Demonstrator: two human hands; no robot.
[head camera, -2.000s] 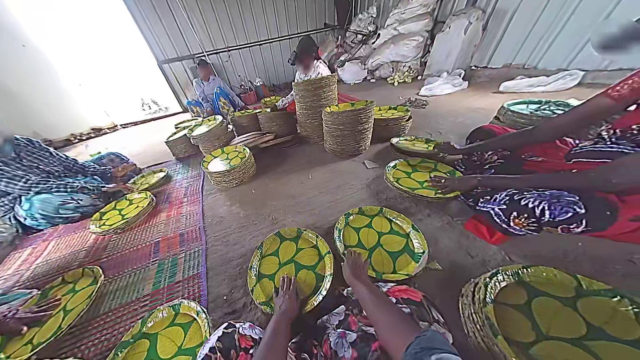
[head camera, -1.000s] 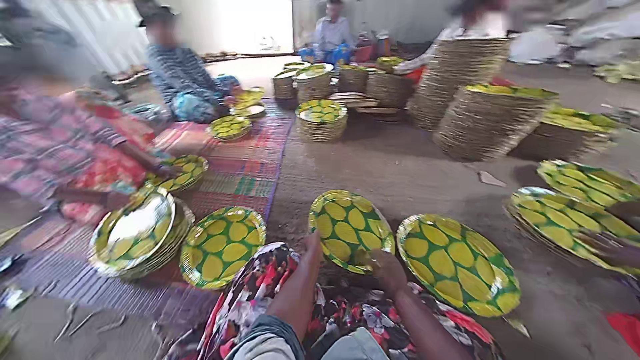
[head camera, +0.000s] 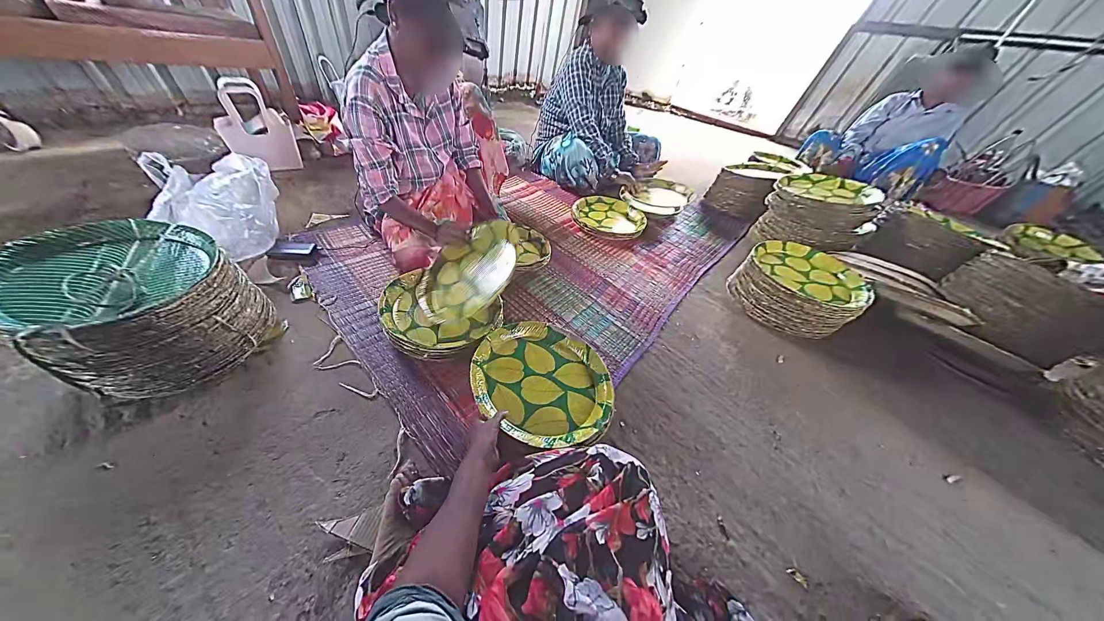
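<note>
My left hand (head camera: 489, 429) is at the lower left rim of a round plate with a yellow leaf pattern on green (head camera: 542, 385), its fingers on the edge. That plate lies in front of my floral-clad knees, at the near edge of the woven mat, and seems to rest on something largely hidden under it. My right hand is out of the picture. Just beyond, a stack of similar plates (head camera: 398, 321) sits on the mat, with a blurred, tilted plate (head camera: 474, 280) above it in a co-worker's hand.
Co-workers sit along the striped woven mat (head camera: 561, 259). A tied stack with a green top (head camera: 172, 319) stands left, near a clear plastic bag (head camera: 222, 203). To the right are a leaf-patterned plate stack (head camera: 802, 289), more tall stacks and flat boards (head camera: 906, 285).
The view has swung far to the left. A second ago both my hands were on a raised leaf-patterned plate; now only my left hand shows, at a plate's rim. My right hand has left the view.
</note>
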